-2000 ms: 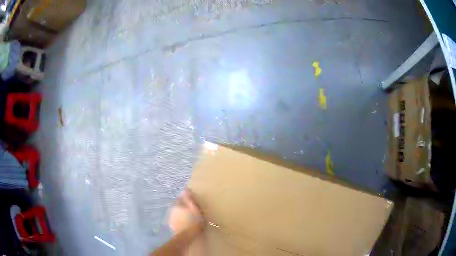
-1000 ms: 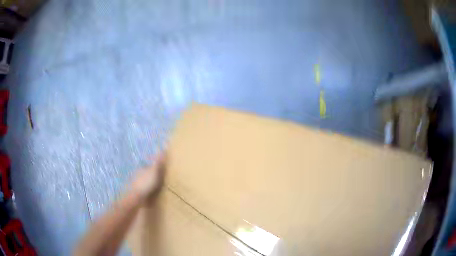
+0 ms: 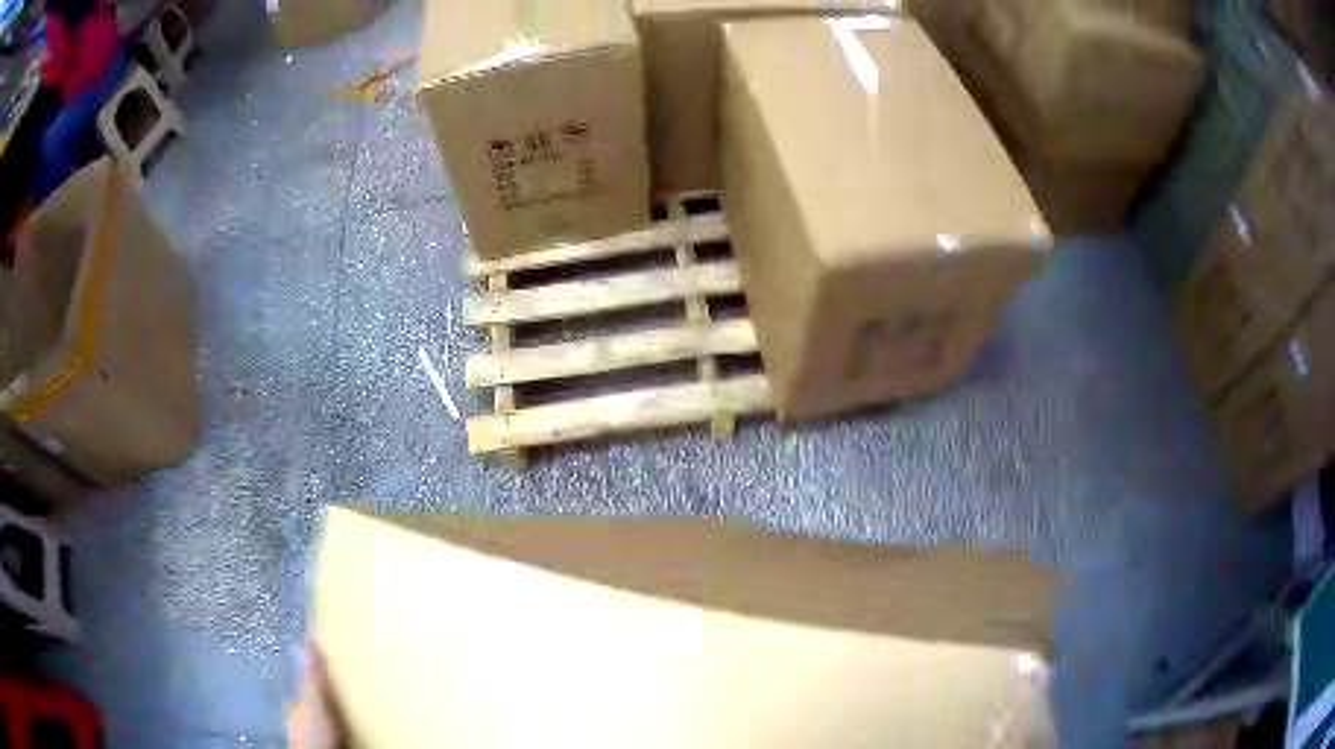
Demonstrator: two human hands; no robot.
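Observation:
A large brown shipping carton (image 3: 659, 666) fills the bottom of the view, close to me and above the floor. My left hand (image 3: 311, 705) shows as a small blurred part at its left side, pressed to the carton. My right hand is not in view. Ahead stands a pale wooden pallet (image 3: 615, 350) on the floor. Closed brown cartons with dark print stand on it, one at the back left (image 3: 539, 147) and a large one on the right side (image 3: 879, 205). The pallet's front-left slats show bare.
An open carton (image 3: 139, 366) stands on the floor at the left. More cartons (image 3: 1266, 322) are stacked at the right, and others (image 3: 1083, 88) at the back right. A red stool (image 3: 51, 714) and pale stools (image 3: 139, 125) line the left edge. A person's red and blue clothing shows at the top left.
The view has turned from open floor to the pallet with cartons. The held carton has moved along with me, and my left hand is now mostly cut off or hidden.

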